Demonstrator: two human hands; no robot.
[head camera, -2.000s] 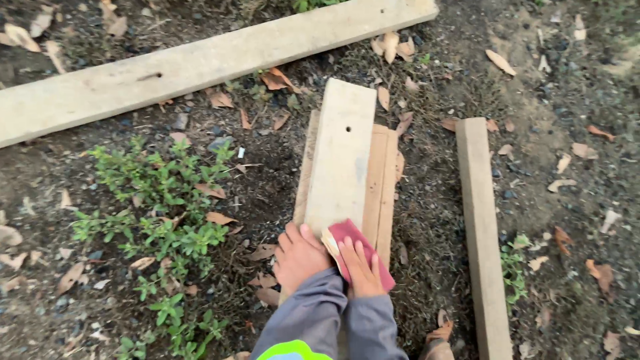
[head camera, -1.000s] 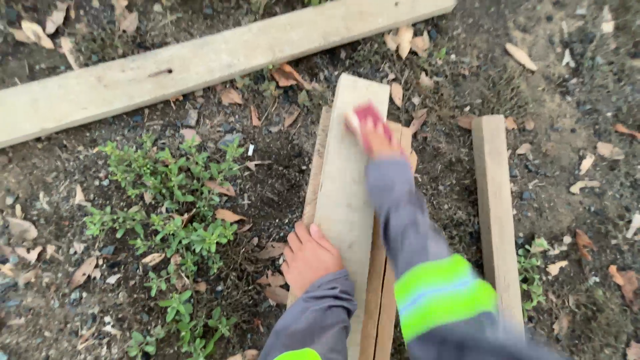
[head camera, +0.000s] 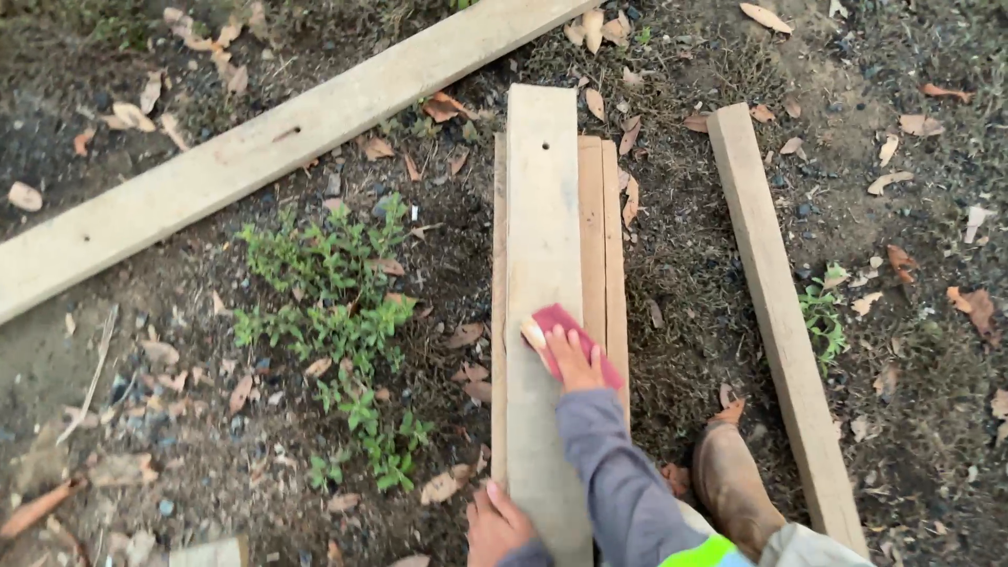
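Note:
A pale wooden board (head camera: 543, 228) with a small hole near its far end lies lengthwise on top of other planks (head camera: 613, 236). On its upper face, toward its right edge, my right hand (head camera: 573, 358) presses a red sanding pad or folded sandpaper (head camera: 557, 319) with a pale edge. Lower down, my left hand (head camera: 500, 524) rests against the board's left edge, its thumb uppermost and its other fingers partly hidden. Grey sleeves cover both wrists.
A long timber (head camera: 236, 169) lies diagonally at the upper left, and another (head camera: 780, 315) lies at the right. A brown boot (head camera: 732, 476) stands between the board and the right timber. Leafy weeds (head camera: 323, 299) grow on the left among dry leaves.
My right hand with the red pad slid toward the far end of the board, then came back nearer to me. My left hand stays low along the board's left side.

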